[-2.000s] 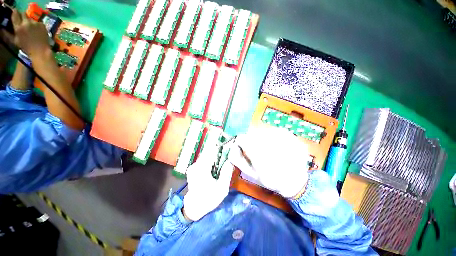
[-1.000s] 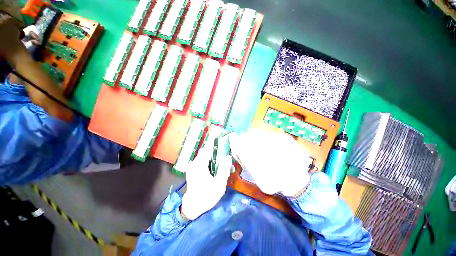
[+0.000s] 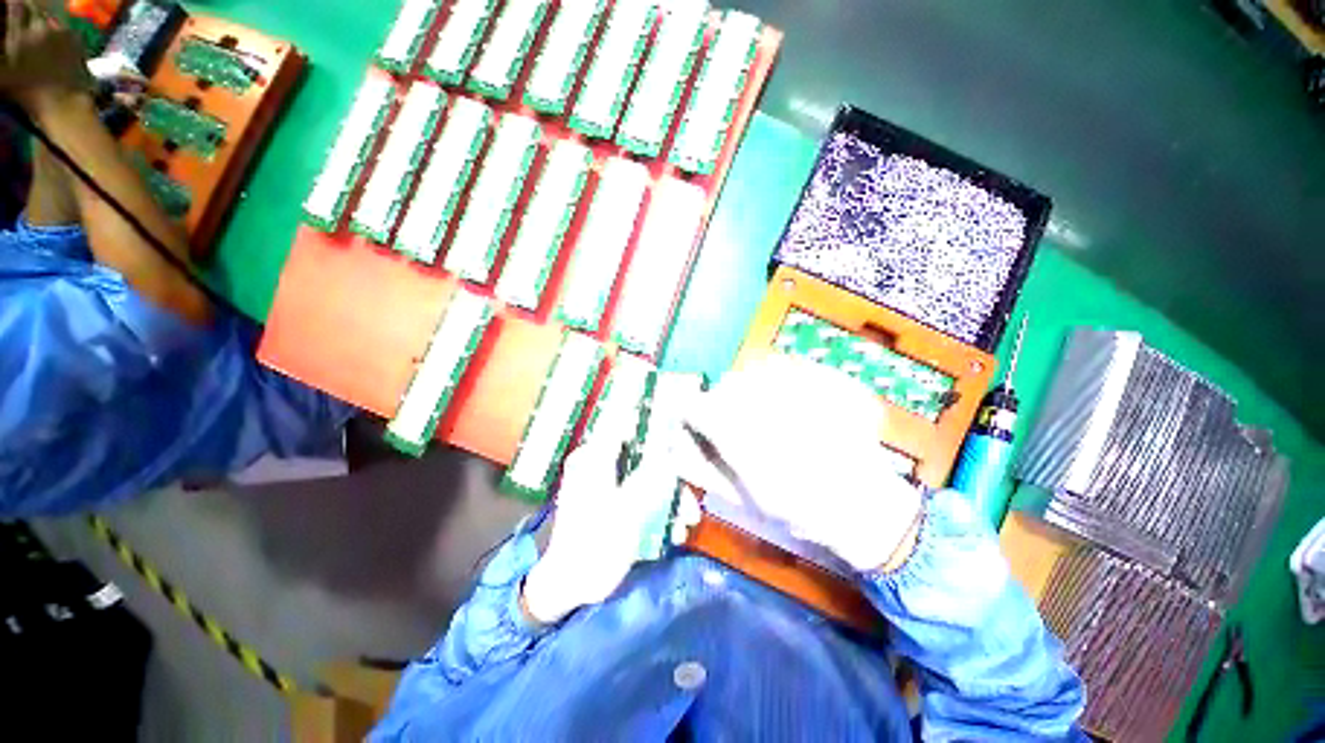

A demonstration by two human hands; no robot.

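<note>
My left hand (image 3: 596, 530), in a white glove, holds a green circuit board (image 3: 660, 511) just left of the fixture; the board is partly covered by the fingers. My right hand (image 3: 807, 450), also white-gloved and washed out by glare, is over the orange fixture (image 3: 748, 549). Its fingertips are close to the board; a thin dark item shows at them, too unclear to name. Another green circuit board (image 3: 868, 363) lies in the fixture's top pocket. The lower pockets are mostly hidden by my right hand.
A red sheet (image 3: 334, 319) bears rows of modules (image 3: 499, 196). A black screw tray (image 3: 908, 225) sits above the fixture, an electric screwdriver (image 3: 988, 450) right of it. Stacked metal plates (image 3: 1155, 450) and nippers (image 3: 1224, 682) lie right. A neighbour's arms (image 3: 124, 218) and fixture (image 3: 240, 138) are left.
My left hand has turned and the board in it now shows lower, beside the fixture's left edge. My right hand has shifted slightly. The neighbour's hand has moved.
</note>
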